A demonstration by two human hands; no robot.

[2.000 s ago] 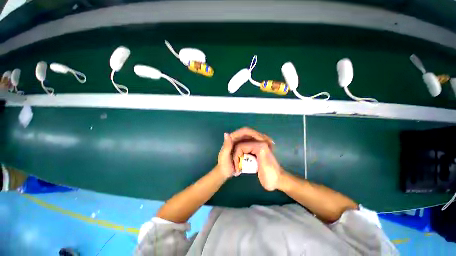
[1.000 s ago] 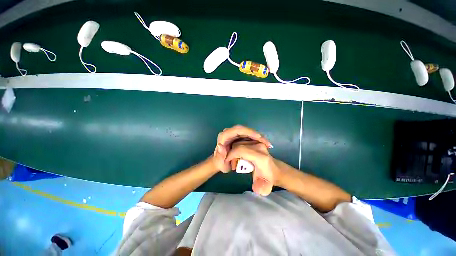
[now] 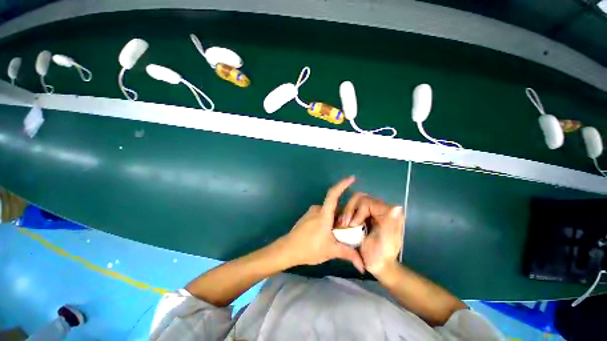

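Observation:
A small white piece [image 3: 350, 235] with a bit of yellow-orange at its upper edge is held between my two hands, low over the green bench. My left hand [image 3: 318, 232] holds its left side, with the index finger raised and the thumb below. My right hand [image 3: 378, 230] closes round its right and upper side, fingers bent over it. The fingers hide much of the piece, so its full shape cannot be told.
Beyond the pale rail [image 3: 266, 132], several white bodies with cord loops lie on the green belt [image 3: 299, 40], some beside yellow printed pieces [image 3: 325, 112]. A black jig [image 3: 566, 240] stands at right. A pale slip [image 3: 33, 120] lies at left. A person's shoe [image 3: 71, 316] shows lower left.
My hands have opened from a tight clasp and shifted slightly right. My left index finger is now raised, and more of the white piece shows. The head view has tilted.

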